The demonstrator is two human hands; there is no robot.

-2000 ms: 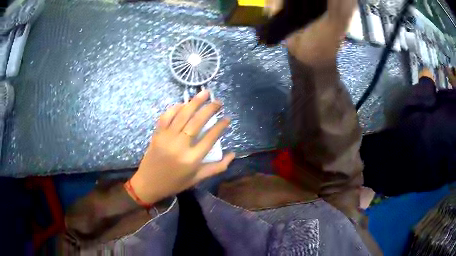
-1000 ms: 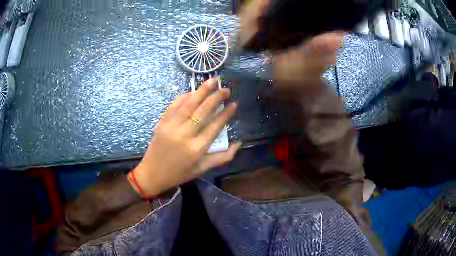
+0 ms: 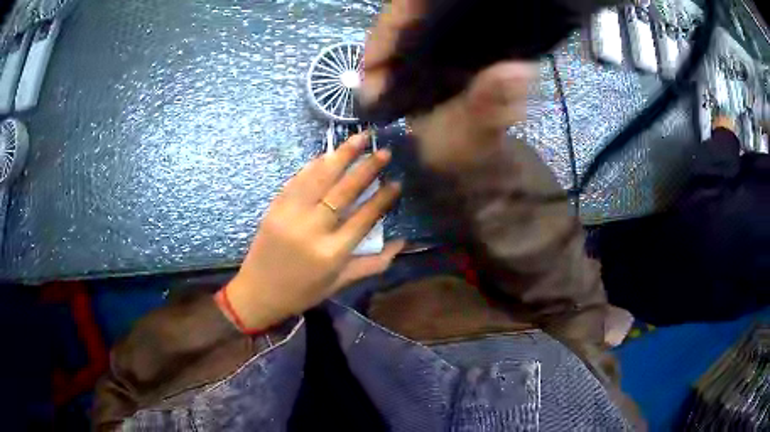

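Note:
A white handheld mini fan point(image 3: 331, 82) lies on the bubble wrap in front of me, its round spoked head pointing away and its handle towards me. My left hand point(image 3: 317, 218) lies over the handle with spread fingers and holds it down; a white end of the handle shows below the fingers. My right hand point(image 3: 473, 110), blurred, is closed around a thick black electric screwdriver point(image 3: 498, 38). Its nose is over the right side of the fan head, near the neck joint. The driver tip is hidden or too blurred to see.
Bubble wrap point(image 3: 152, 160) covers the table. White fans point(image 3: 35, 67) lie at the left edge, and rows of fans point(image 3: 642, 42) stand at the upper right. A thick black cord point(image 3: 629, 135) loops at right, beside a thin wire. Another person's dark sleeve point(image 3: 701, 211) is at the right.
My right hand and the screwdriver have moved from the upper right, by the yellow and black box, down and left to the fan. The fan and left hand sit slightly higher and further right in view.

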